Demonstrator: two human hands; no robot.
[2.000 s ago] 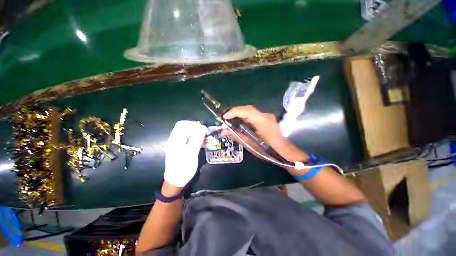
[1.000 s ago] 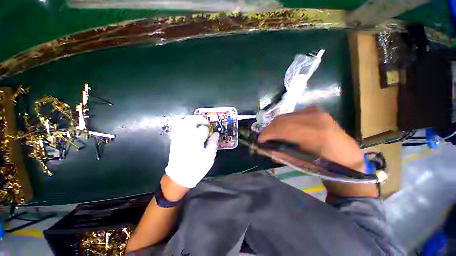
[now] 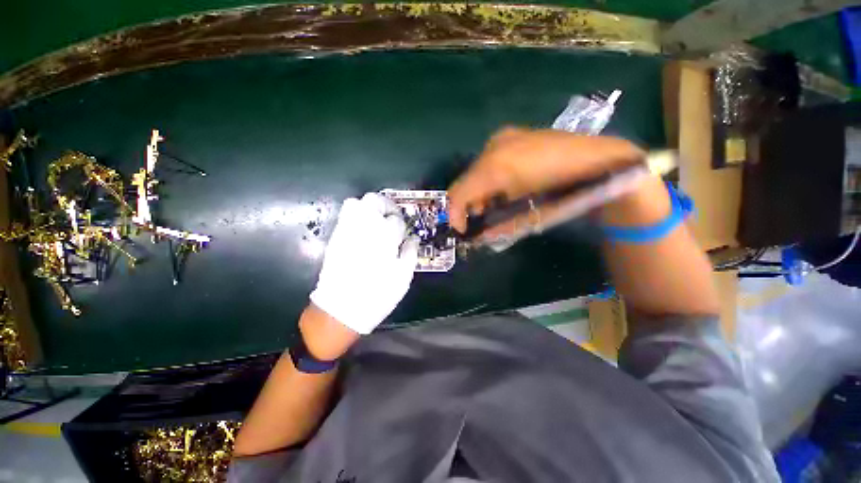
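Note:
A white rounded-square socket housing (image 3: 436, 258) lies open on the dark green bench, with a blue part and small wires inside. My left hand (image 3: 366, 267), in a white glove, holds the housing's left side, its fingertips over the inside. My bare right hand (image 3: 529, 179) is over the housing's right edge and holds a dark soldering iron (image 3: 529, 209), which is blurred. The iron's tip end is at the housing; the exact contact point cannot be told. A clear plastic bundle (image 3: 585, 113) shows partly behind my right hand.
Loose brass contact strips (image 3: 142, 226) with black wires lie on the bench at left. A black crate (image 3: 99, 451) of gold strips stands below left. Cardboard (image 3: 710, 179) and a black box (image 3: 802, 179) are at right. A worn brown rail (image 3: 330, 33) runs along the back.
The housing is now partly under my right hand, which has moved up and left with the iron. My left hand stays on the housing. The view has shifted slightly.

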